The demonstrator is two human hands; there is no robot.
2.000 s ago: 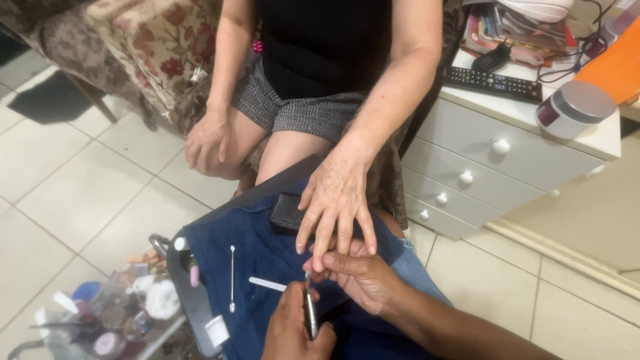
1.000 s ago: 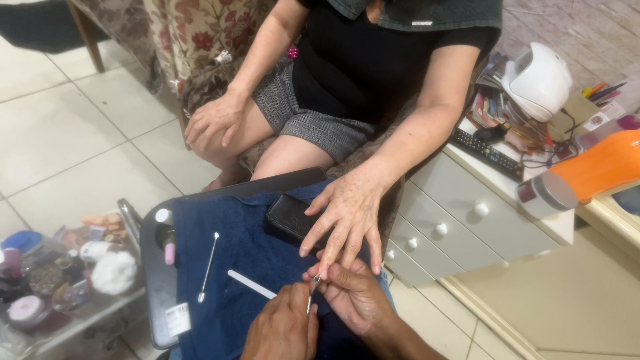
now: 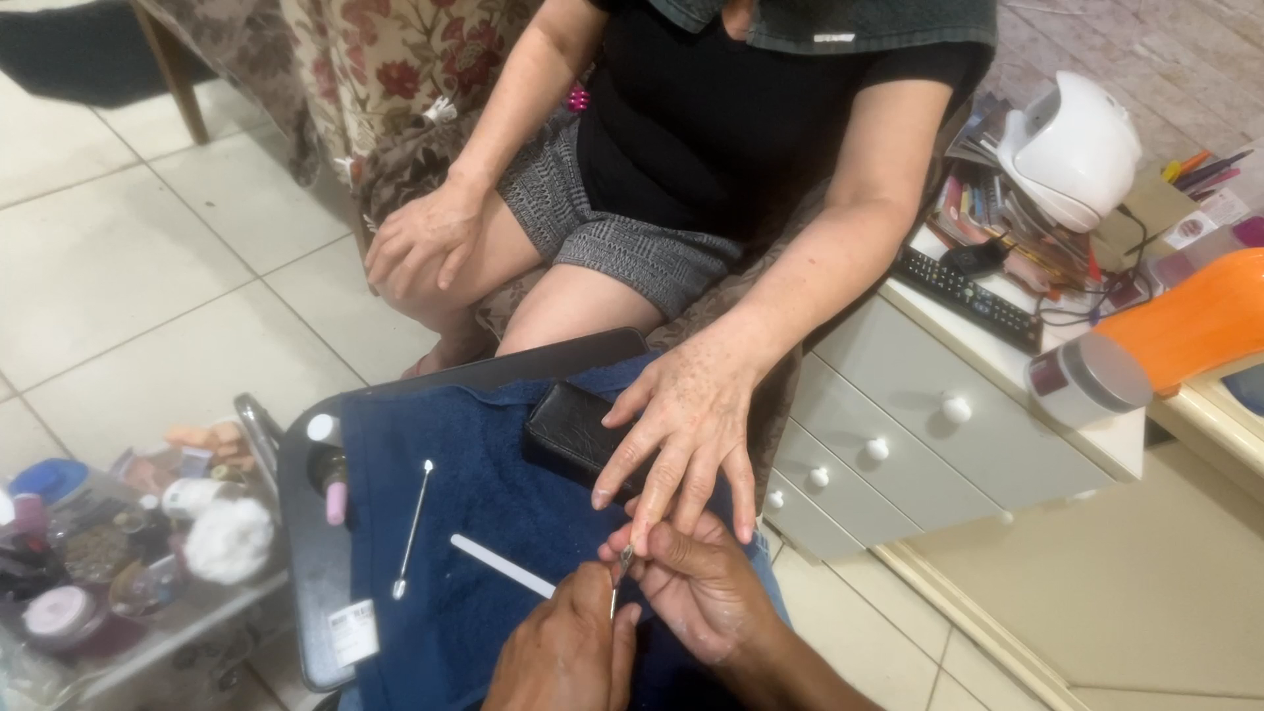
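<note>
My left hand (image 3: pixel 565 642) is closed around a slim metal nail tool, seemingly a cuticle nipper (image 3: pixel 623 571), whose tip is at a fingertip of another person's hand (image 3: pixel 691 425). From the right, my right hand (image 3: pixel 706 583) pinches that same finger between thumb and fingers. The person's palm rests over a black padded block (image 3: pixel 573 430) on a dark blue towel (image 3: pixel 474 444). Left of my hands, a white nail file (image 3: pixel 502 565) and a double-ended metal cuticle pusher (image 3: pixel 414 528) lie on the towel.
A black tray (image 3: pixel 308 592) under the towel holds a small pink-capped bottle (image 3: pixel 336 502). At left, a cart (image 3: pixel 188 632) carries jars and white cotton (image 3: pixel 229 540). The seated person faces me. At right, a drawer cabinet (image 3: pixel 918 395) bears a remote (image 3: pixel 968 299) and a jar (image 3: pixel 1086 378).
The view has shifted, bringing more of the person's torso and the white device on the cabinet into sight. My hands still hold the tool and the finger.
</note>
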